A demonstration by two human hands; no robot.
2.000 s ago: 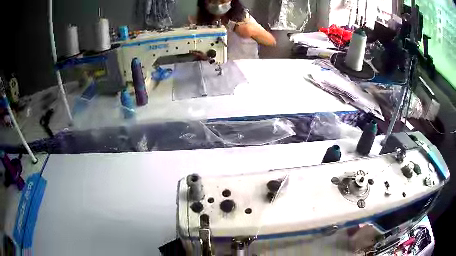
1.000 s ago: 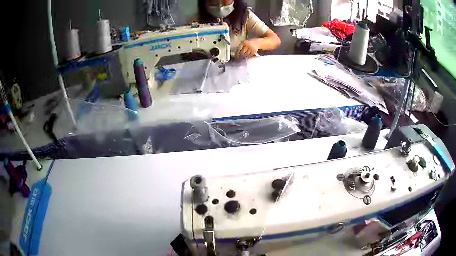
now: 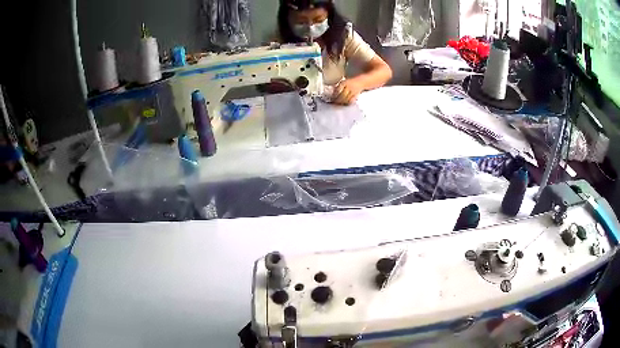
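The white sewing machine head [image 3: 421, 285] with a blue stripe lies across the lower right, nearest in front of me. Its bobbin winder [image 3: 504, 254] is on top at the right. The needle area is cut off by the bottom edge. A small bit of dark material [image 3: 249, 335] shows at the head's lower left end; I cannot tell what it is. Neither my left hand nor my right hand is in view.
Opposite, a masked person has a hand [image 3: 348, 91] on grey fabric panels [image 3: 289, 119] at another machine [image 3: 245, 68]. Plastic sheeting [image 3: 340, 192] lies between the tables. Teal thread cones [image 3: 517, 193] stand behind my machine. A white pole [image 3: 41, 183] stands at left.
The view has shifted slightly, so the scene sits lower and further right. The person opposite has lowered a raised arm, and the hand is now at the grey fabric.
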